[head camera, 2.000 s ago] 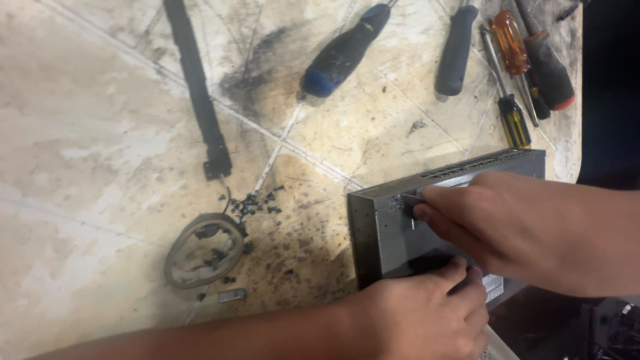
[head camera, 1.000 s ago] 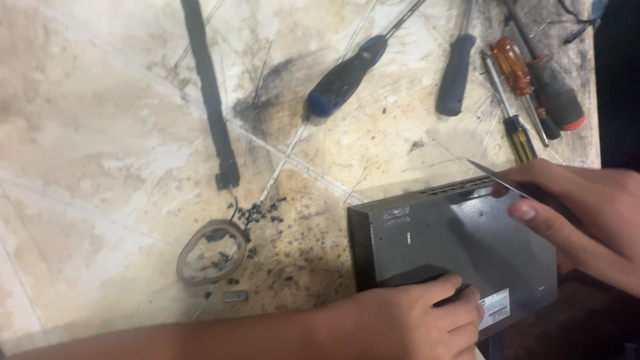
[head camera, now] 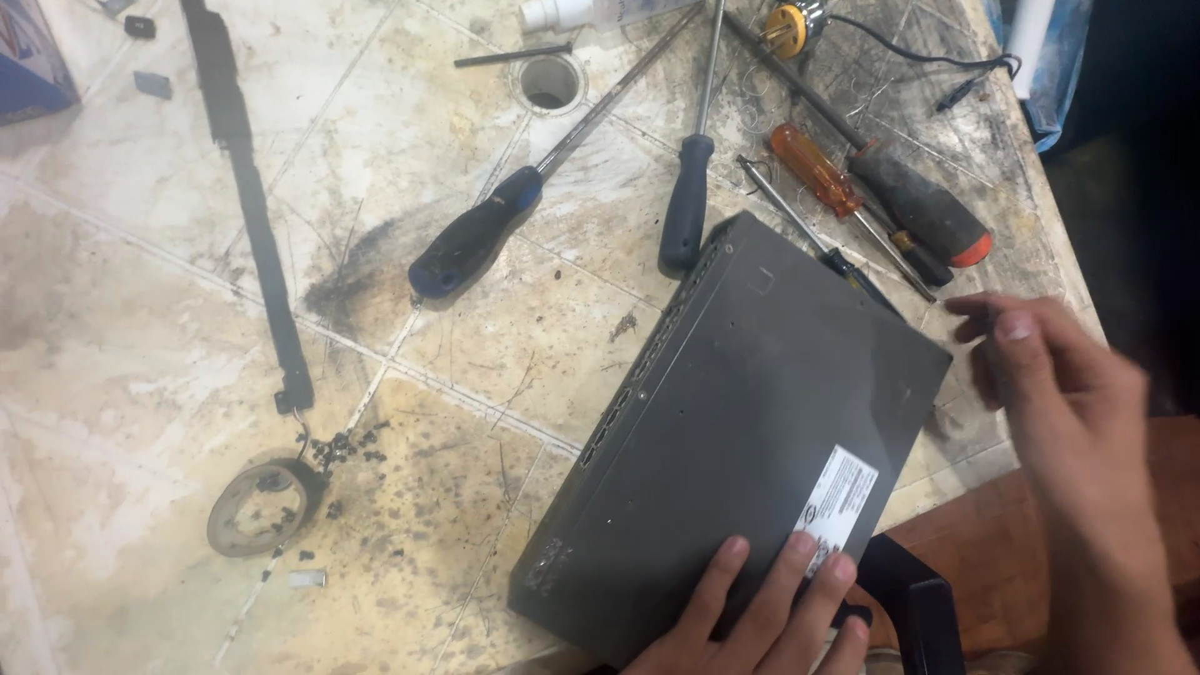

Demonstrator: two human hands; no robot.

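A dark grey metal electronics case [head camera: 750, 394] lies at an angle on the worktop, with a vented long side and a white label [head camera: 839, 502] bearing writing. My left hand [head camera: 769, 609] rests on its lower end with fingers spread, close to the label. A small dark thing shows by its fingertips, too hidden to name. My right hand [head camera: 1050, 375] is off the case's right corner, blurred, fingers curled; whether it holds anything cannot be told. Nearest to it are a screwdriver with a dark handle [head camera: 848, 267], partly behind the case, and a screwdriver with a clear orange handle [head camera: 816, 169].
More screwdrivers lie above the case: black-and-blue [head camera: 478, 234], dark blue [head camera: 684, 206] and black-and-red [head camera: 919, 206]. A yellow plug [head camera: 787, 33] with a cord is behind them. A roll of tape [head camera: 262, 506], dark crumbs and a long black strip [head camera: 248, 187] lie left.
The case has turned on the worktop, its vented side now slanting steeply. My right hand has moved off the case; the thin pointed tool it held one second ago is no longer discernible.
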